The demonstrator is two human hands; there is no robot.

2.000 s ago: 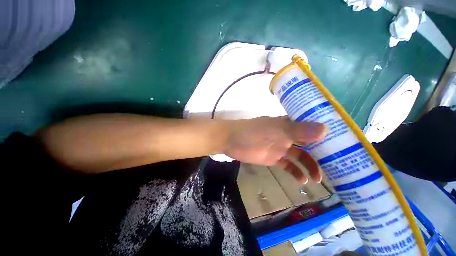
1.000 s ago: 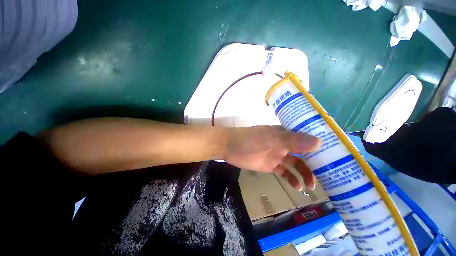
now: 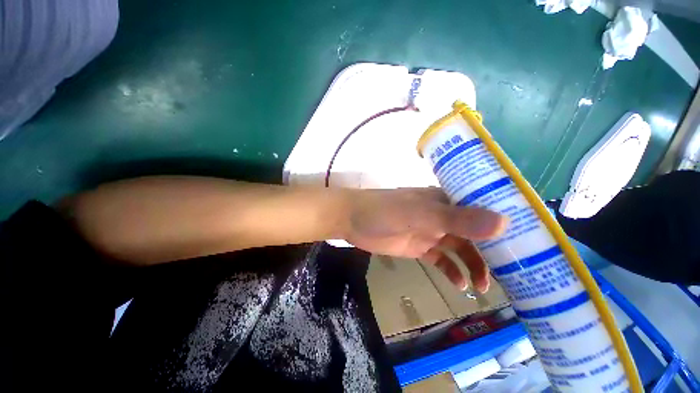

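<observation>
The caulking gun with a white, blue-banded cartridge (image 3: 529, 261) and yellow frame slants from the lower right, its front end over the white housing (image 3: 368, 100). My left hand (image 3: 422, 226) reaches in from the left with its thumb on the cartridge and its fingers loosely curled at the cartridge's near side. The housing lies on the green bench, with a dark red wire (image 3: 361, 130) curving round its glaring centre. The nozzle tip is hidden behind the cartridge's front end. My right hand and the gun's handle are out of the picture.
A ribbed greyish stack (image 3: 54, 54) stands at upper left. Another white housing (image 3: 606, 165) lies at right beside a person's dark sleeve (image 3: 645, 226). Crumpled white paper (image 3: 628, 34) lies at upper right. Cardboard boxes (image 3: 407, 295) and a blue rack (image 3: 460, 355) are below the bench.
The gun's front end dipped down-left across the housing, then moved back up-right, and now sits slightly lower than at first. My left hand moved along with it, thumb still on the cartridge.
</observation>
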